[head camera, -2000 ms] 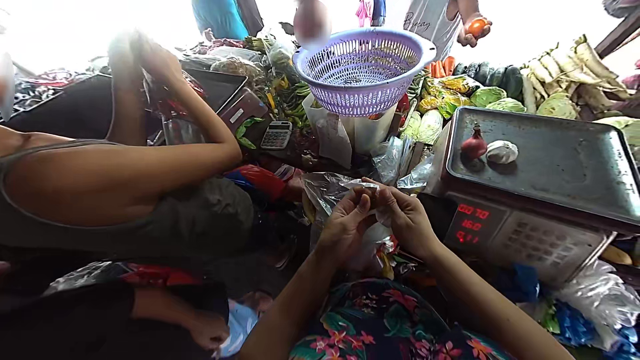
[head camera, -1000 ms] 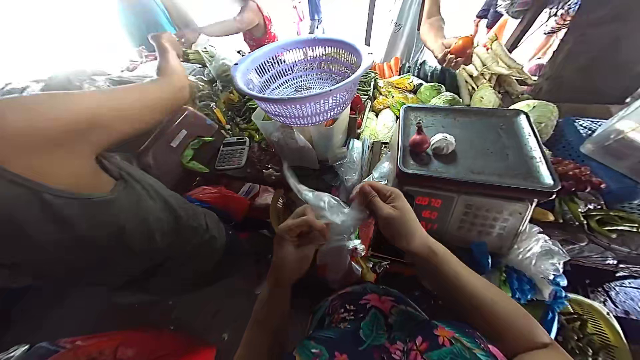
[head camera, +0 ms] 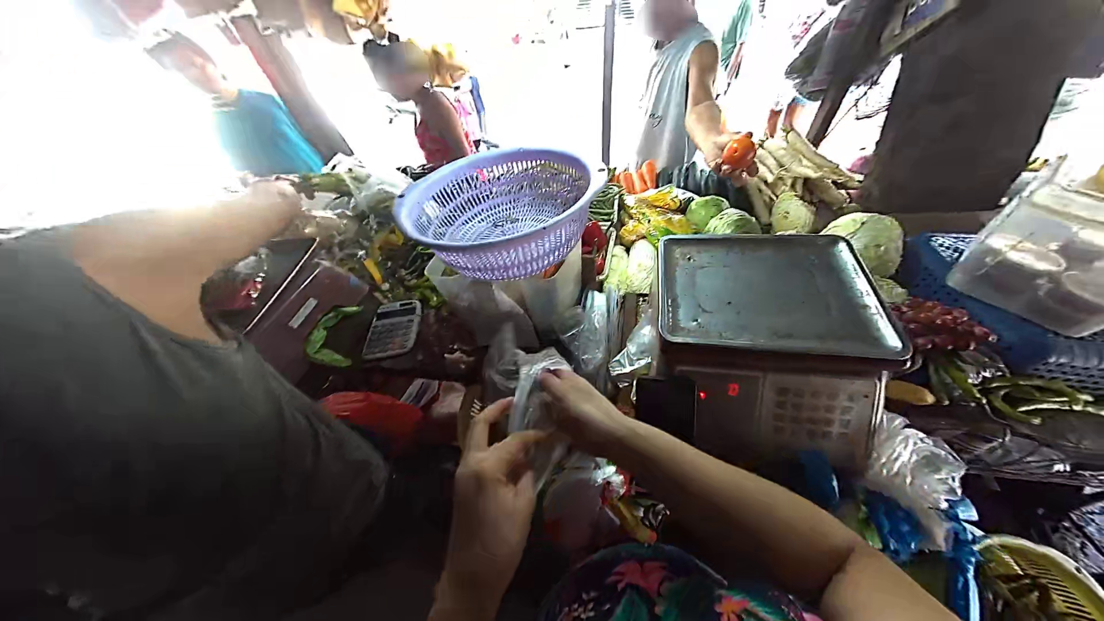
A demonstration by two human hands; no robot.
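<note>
My left hand has thumb and fingers at the side of a clear plastic bag; its hold is partly blurred. Reaching into the mouth of that bag, or gripping its rim, is my right hand, its fingertips partly hidden by the plastic. To the right stands a digital weighing scale with a bare metal tray. A purple plastic colander sits beyond my hands on a pale container. No onion or garlic shows on the tray; whether they lie in the bag cannot be told.
A co-worker in a grey top leans in at the left, near a calculator and a green pepper. Cabbages, carrots and white radishes lie behind the scale. Across the stall, a person's hand holds a tomato.
The red onion and the white bulb have gone from the scale's tray. My hands have moved from the bag's gathered edge to around its mouth. The co-worker's arm has lowered.
</note>
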